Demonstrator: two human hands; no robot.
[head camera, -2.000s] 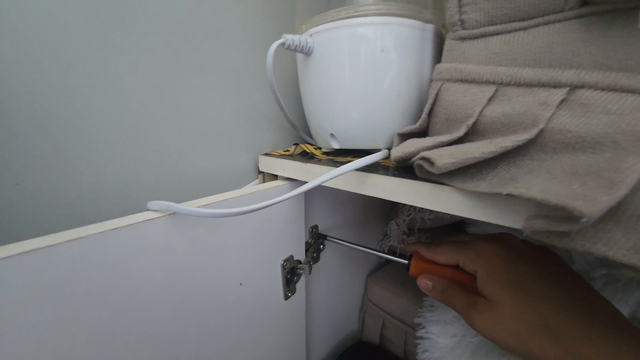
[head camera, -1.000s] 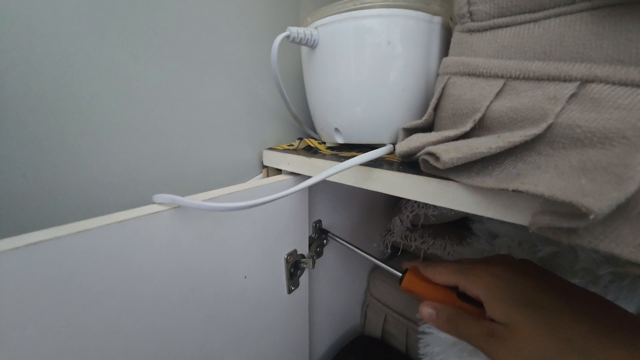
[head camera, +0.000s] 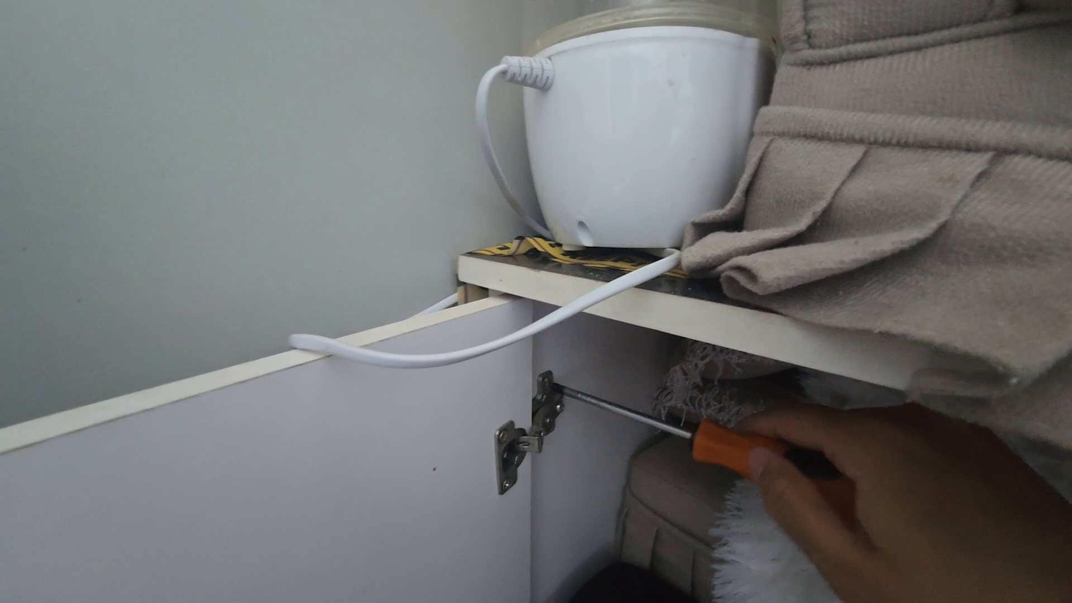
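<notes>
My right hand (head camera: 888, 494) comes in from the lower right, its fingers and thumb closed around the orange and black handle of a screwdriver (head camera: 628, 412). The metal shaft points left, and its tip meets the upper part of the mounting plate of a metal cabinet hinge (head camera: 546, 406) on the inner side wall. The hinge's other half is fixed to the white cabinet door (head camera: 293, 477), which stands open to the left. Whether the tip sits in a screw head is too small to tell. My left hand is not in view.
A white appliance (head camera: 641, 142) stands on the cabinet top (head camera: 636, 310); its white cord (head camera: 469, 356) loops over the door's top edge. Beige pleated fabric (head camera: 904, 226) hangs over the top at right. Inside are a beige fabric item (head camera: 670, 502) and white fluffy material (head camera: 749, 544). A grey wall rises behind.
The right hand stays on the screwdriver, with the tip at the hinge plate throughout. The handle's tilt and the finger position have shifted slightly.
</notes>
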